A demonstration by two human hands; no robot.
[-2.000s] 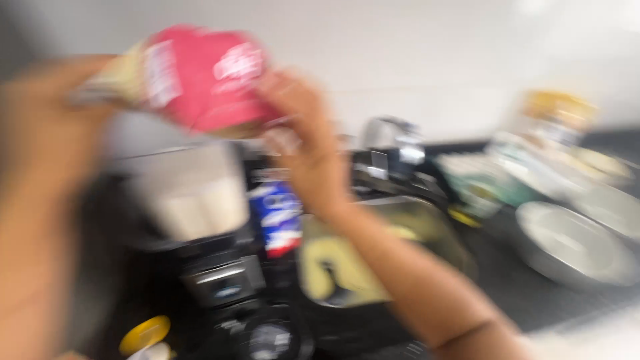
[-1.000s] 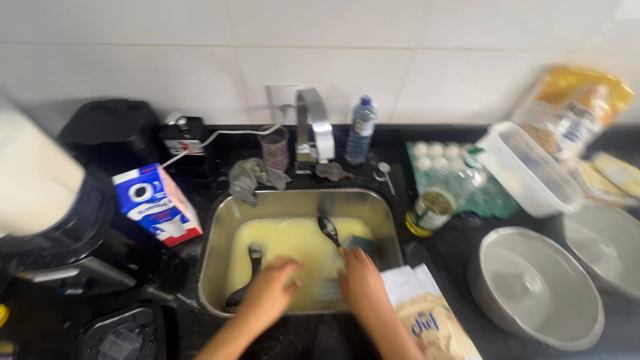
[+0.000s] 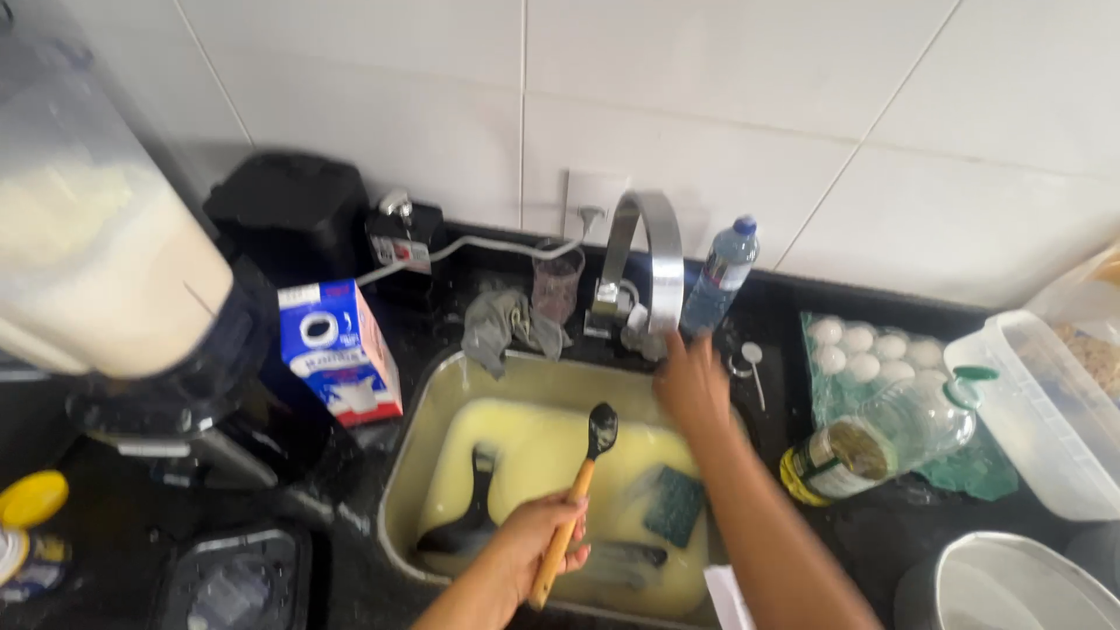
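My left hand [image 3: 547, 538] grips the wooden handle of a spoon with a dark head [image 3: 602, 429], held over a steel sink [image 3: 411, 455] of cloudy yellowish liquid. My right hand [image 3: 691, 376], blurred, reaches to the sink's back edge beside the chrome faucet [image 3: 652, 254]; its fingertips overlap the area under the spout, and whether they touch anything is unclear. A dark utensil [image 3: 477, 507] and a green scouring pad [image 3: 674, 506] lie in the liquid. Another dark-handled item [image 3: 626, 553] is partly sunk near the front.
A milk carton [image 3: 341, 350] and a filled blender [image 3: 96, 262] stand left. Behind the sink are a grey cloth [image 3: 503, 328], a glass [image 3: 557, 284] and a plastic bottle [image 3: 722, 271]. Eggs [image 3: 862, 350], an oil bottle [image 3: 875, 446], a plastic container [image 3: 1041, 411] and a round pan [image 3: 1024, 582] sit right.
The pink-and-beige packet raised in both hands two seconds ago is out of my hands. My left hand now holds the spoon, and my right hand has moved from the sink's front to the faucet.
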